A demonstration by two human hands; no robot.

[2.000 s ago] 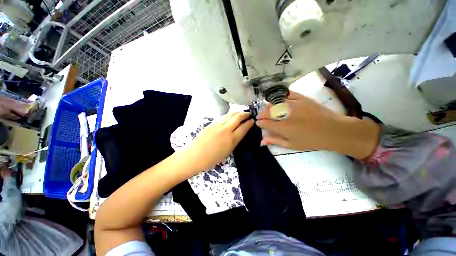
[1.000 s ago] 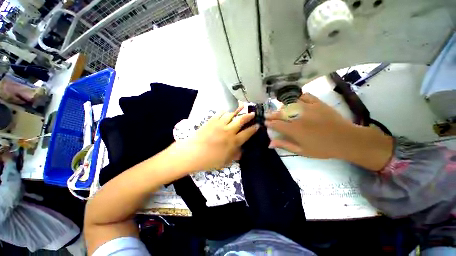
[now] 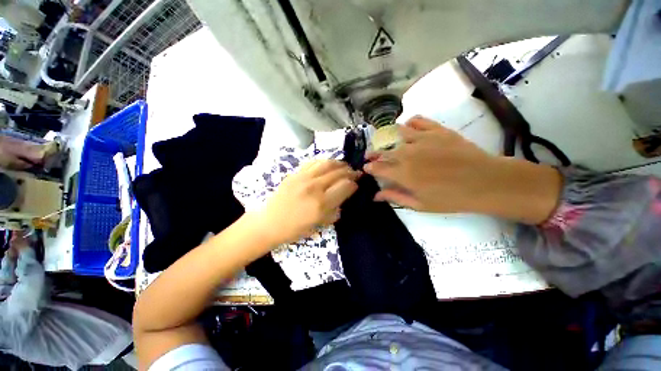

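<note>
A black garment piece (image 3: pixel 380 253) runs from under the sewing machine head (image 3: pixel 464 36) down over the table's front edge. A white panel with a dark print (image 3: pixel 312 261) lies to its left, partly under my left hand. My left hand (image 3: pixel 308 192) lies on the cloth just in front of the presser foot (image 3: pixel 356 138), fingertips at the black piece's left edge. My right hand (image 3: pixel 442 170) is on the right side, its fingertips at the black cloth's edge near the foot. Whether the fingers pinch the cloth is unclear.
Black cut pieces (image 3: pixel 210 174) lie on the table at left. A blue basket (image 3: pixel 101 203) with a tape roll and white strips stands at the table's left end. Black-handled shears (image 3: pixel 507 116) lie right of the needle. Another person's sleeve (image 3: pixel 29 290) shows at far left.
The view has shifted, so the machine head appears further left. More of the printed panel shows beside the foot, and the shears are more visible. Both hands remain near the foot.
</note>
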